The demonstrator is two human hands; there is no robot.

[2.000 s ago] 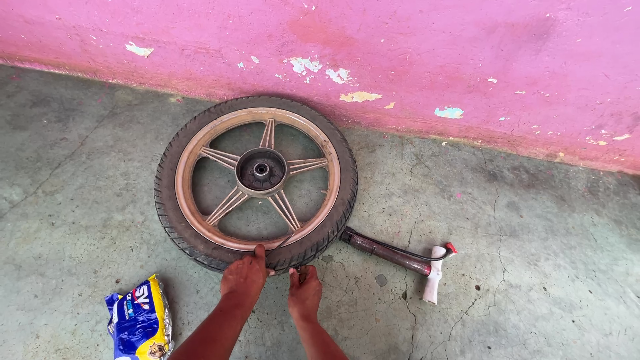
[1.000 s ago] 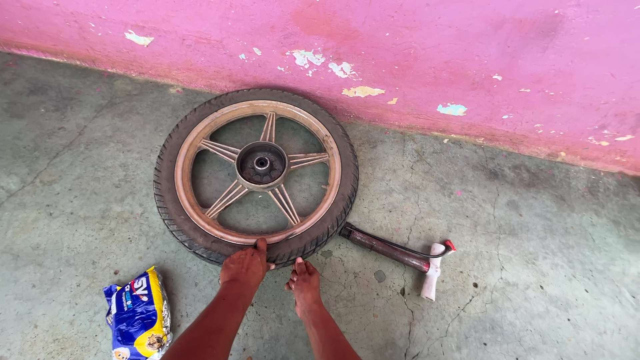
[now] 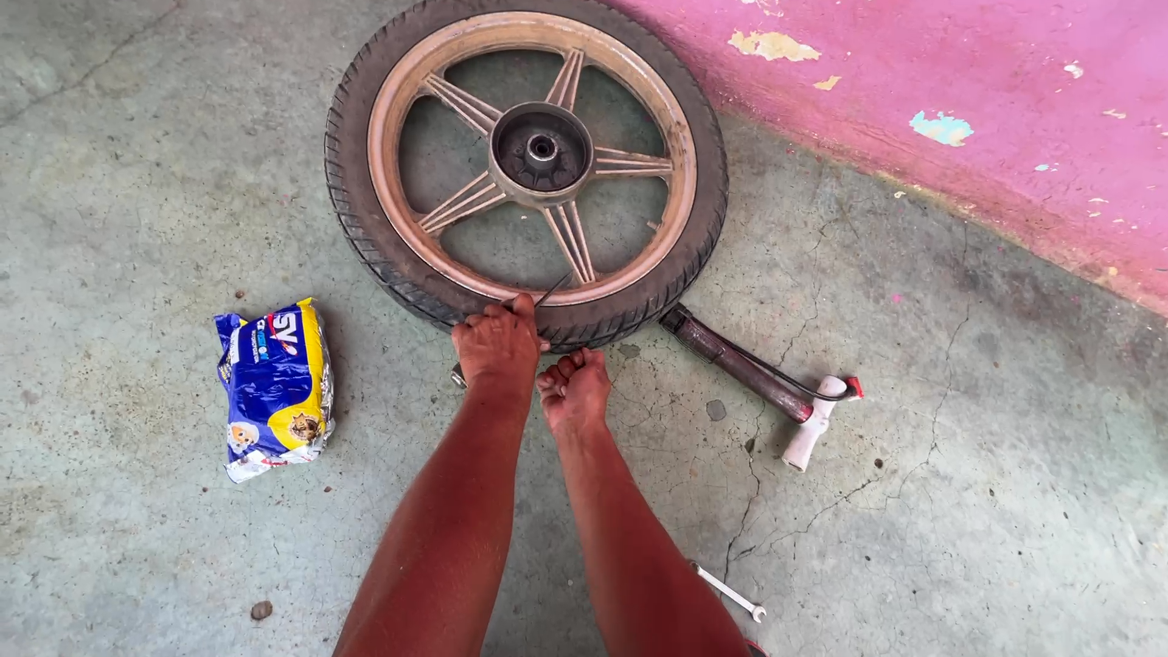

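A motorcycle wheel with a five-spoke cast rim (image 3: 394,164) and a black tire (image 3: 675,265) lies flat on the concrete floor. At the tire's near edge my left hand (image 3: 497,342) is closed on a slim metal tool (image 3: 553,290), whose thin end reaches over the rim; a metal end also shows left of the wrist. Beside it, my right hand (image 3: 577,383) has its fingers curled against the tire's outer edge; whether it holds something is hidden. A valve stem (image 3: 653,225) shows at the rim's inner right side.
Right of the tire lies a hand pump (image 3: 748,374) with a white handle and black hose. A blue and yellow plastic packet (image 3: 274,383) is at the left. One open-ended spanner (image 3: 730,593) lies near my right forearm. A peeling pink wall (image 3: 1004,73) borders the floor.
The view has shifted downward, bringing a spanner into sight. My right hand, slightly apart from the tire a second ago, is now against its near edge. My left hand stays at the tire.
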